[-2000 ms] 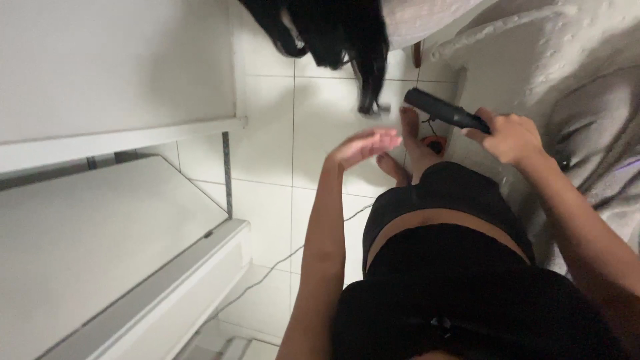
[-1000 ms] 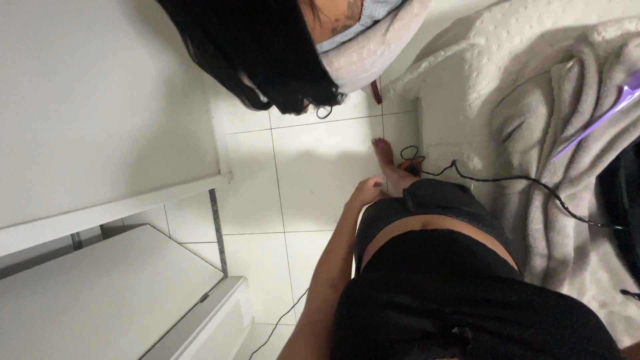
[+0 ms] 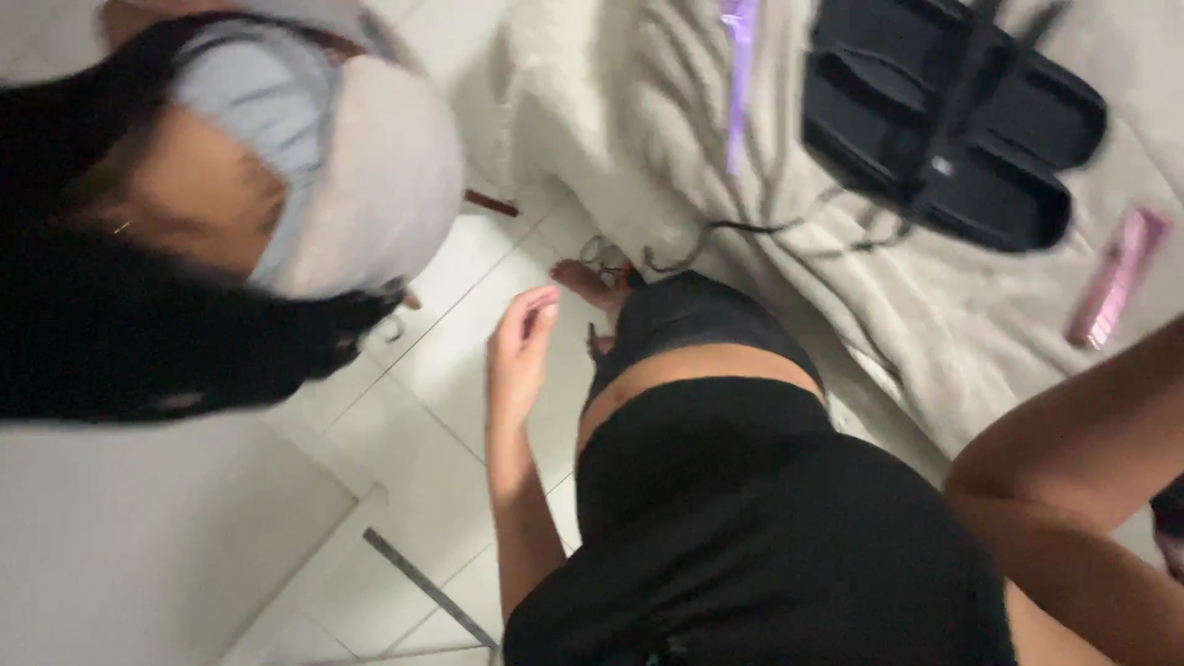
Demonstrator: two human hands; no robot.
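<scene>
My left hand point(image 3: 524, 338) is raised over the floor, fingers loosely curled and nothing seen in it. To its left is a person with long dark hair point(image 3: 166, 342), curled at the ends, seen from above. My right arm point(image 3: 1064, 472) bends off the right edge, and its hand is out of view. On the grey blanket point(image 3: 888, 324) to the right lie a black case or tray point(image 3: 971, 185) with rounded compartments, a purple comb-like item point(image 3: 738, 92) and a shiny pink item point(image 3: 1117, 277). Dark strap-like shapes cross the black case, blurred.
A dark cord point(image 3: 758, 227) runs across the blanket towards my feet, where more cord is looped by my foot point(image 3: 587, 282). At lower left stands a white panel point(image 3: 166, 527) with a grey metal strip point(image 3: 425, 587) near it. White tiles point(image 3: 435, 370) cover the floor.
The view has turned and shifted strongly towards the blanket. Two seconds ago my right hand held a black hair straightener or similar styling tool; that hand is now out of view.
</scene>
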